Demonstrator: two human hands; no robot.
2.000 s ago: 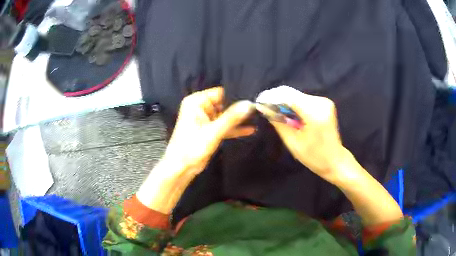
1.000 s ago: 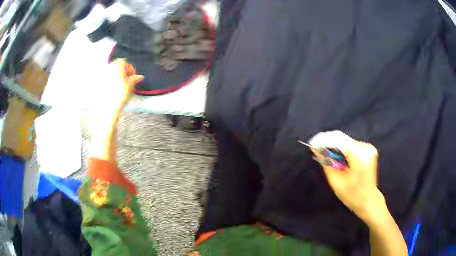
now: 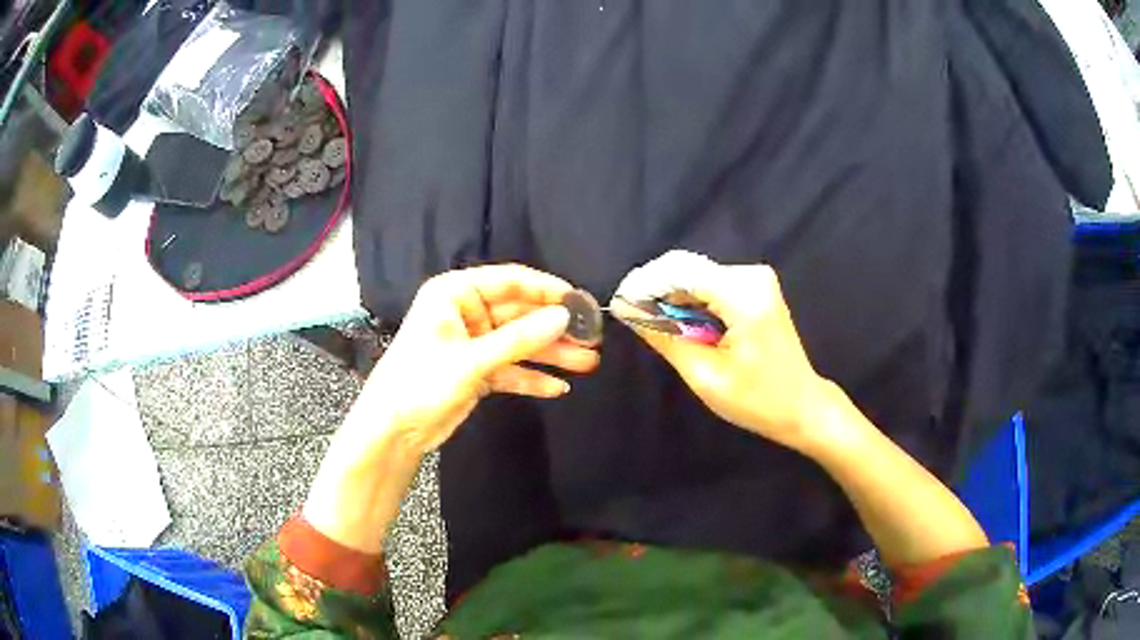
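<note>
My left hand (image 3: 469, 344) pinches a dark brown button (image 3: 583, 318) between thumb and fingers, above the coat. My right hand (image 3: 738, 344) is just right of it. Its fingertips hold a thin bright needle (image 3: 608, 308) whose tip is at the button; whether it is in a hole I cannot tell. Thread snips (image 3: 675, 319) with blue and pink parts lie in the same right hand. A white covering shows on a right finger. The dark coat (image 3: 725, 150) spreads beneath both hands and hangs toward my lap.
A round black tray with red rim (image 3: 281, 268) on the white table (image 3: 78, 306) holds a button pile (image 3: 288, 156). Beside it are a clear plastic bag (image 3: 219, 69), a dark flat pad (image 3: 188, 169) and a white-and-black spool (image 3: 100, 163). Blue crates (image 3: 169, 578) stand low at both sides.
My left hand has come back from the tray's left side to the middle and now holds a button. My right hand has moved left in view to meet it. The view has shifted.
</note>
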